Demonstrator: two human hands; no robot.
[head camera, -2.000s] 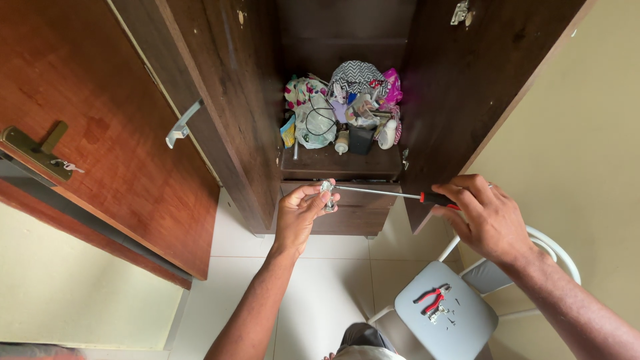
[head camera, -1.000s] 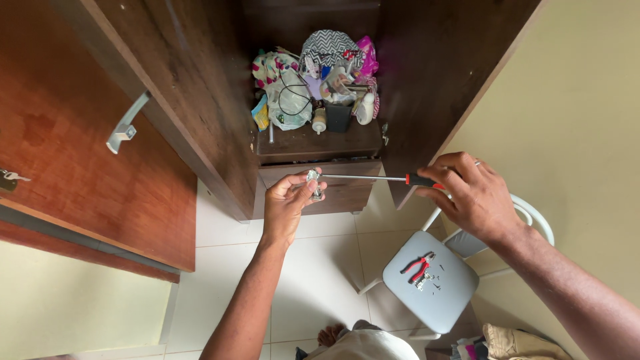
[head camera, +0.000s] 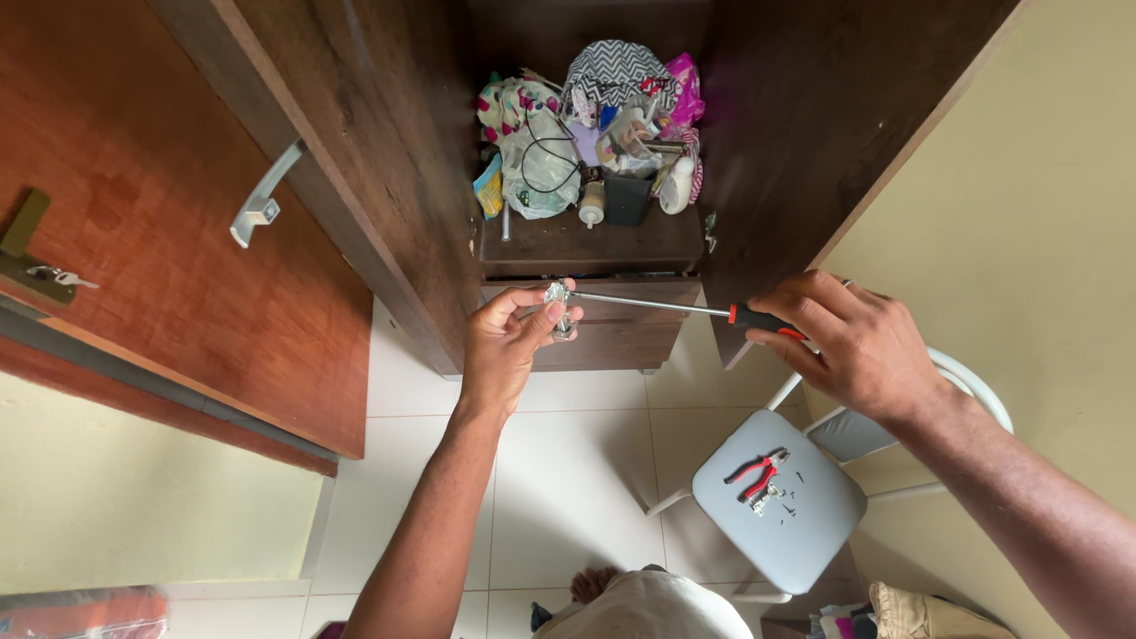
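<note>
My left hand (head camera: 510, 342) pinches a small metal cabinet hinge (head camera: 559, 311) between thumb and fingers, in front of the wardrobe's lower drawers. In my right hand (head camera: 848, 342) is a screwdriver (head camera: 657, 303) with a black and red handle, held nearly level. Its tip touches the hinge, or lies right beside it; the exact contact is too small to tell. Below my right hand, red-handled pliers (head camera: 757, 472) lie on the grey chair seat (head camera: 737, 532), with another metal hinge piece (head camera: 765, 499) and several small screws (head camera: 790, 510) beside them.
The wardrobe's two dark doors (head camera: 373, 177) stand open around a shelf (head camera: 586, 248) holding bags, bottles and a black container (head camera: 628, 197). At the left is a reddish wooden door (head camera: 177, 222) with a key in its lock. Folded clothes (head camera: 923, 612) lie at the lower right.
The view has shifted somewhat. Both hands keep the hinge and the screwdriver in much the same arrangement; no clear change in the hold.
</note>
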